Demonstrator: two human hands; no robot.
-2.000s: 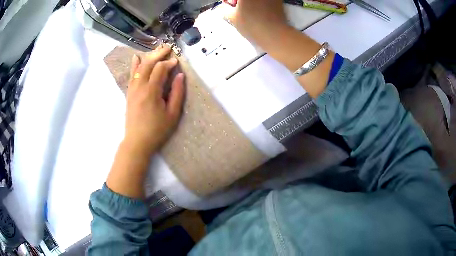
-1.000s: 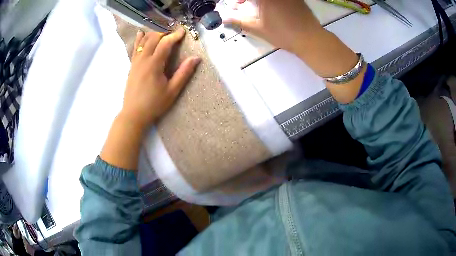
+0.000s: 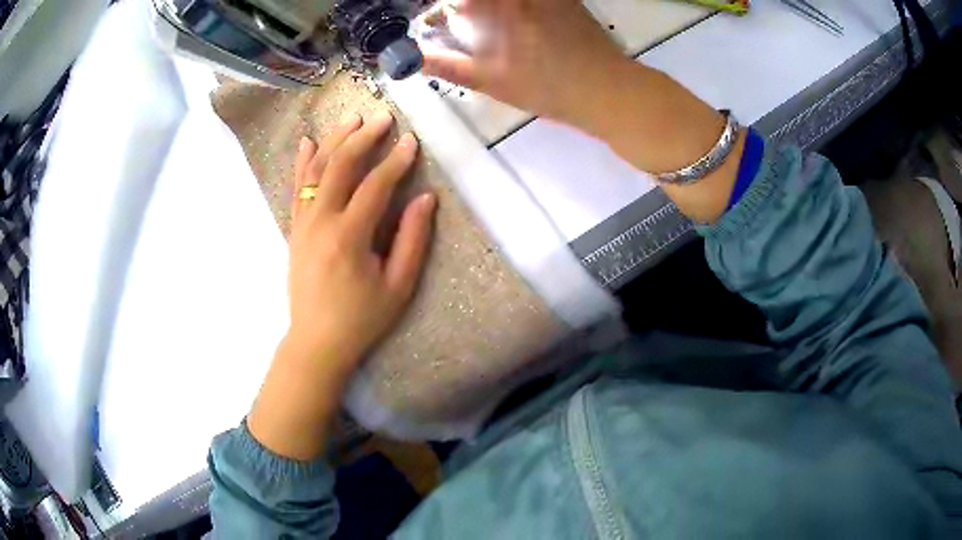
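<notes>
The flecked beige-brown fabric panel (image 3: 464, 301) lies under the sewing machine head (image 3: 237, 37) and runs down over the table's front edge. Its white backing (image 3: 496, 211) shows as a border along its right side. My left hand (image 3: 353, 237) lies flat on the panel below the presser foot (image 3: 371, 82), fingers slightly spread, holding nothing. My right hand (image 3: 517, 53) is bent beside the dark round knob (image 3: 401, 58), with its thumb close to the knob's end. Its fingertips are blurred by glare, so I cannot tell whether they grip anything.
A large white folded sheet (image 3: 100, 222) lies along the left of the white table. Yellow-green snips (image 3: 726, 5) and silver tweezers (image 3: 812, 15) are at the top right, partly cut off. A printed ruler band (image 3: 643, 240) runs along the front edge. Dark cables hang at the upper right.
My left hand has slid back from the presser foot towards me and lies flatter on the panel. My right hand has come down beside the knob. The view has shifted slightly.
</notes>
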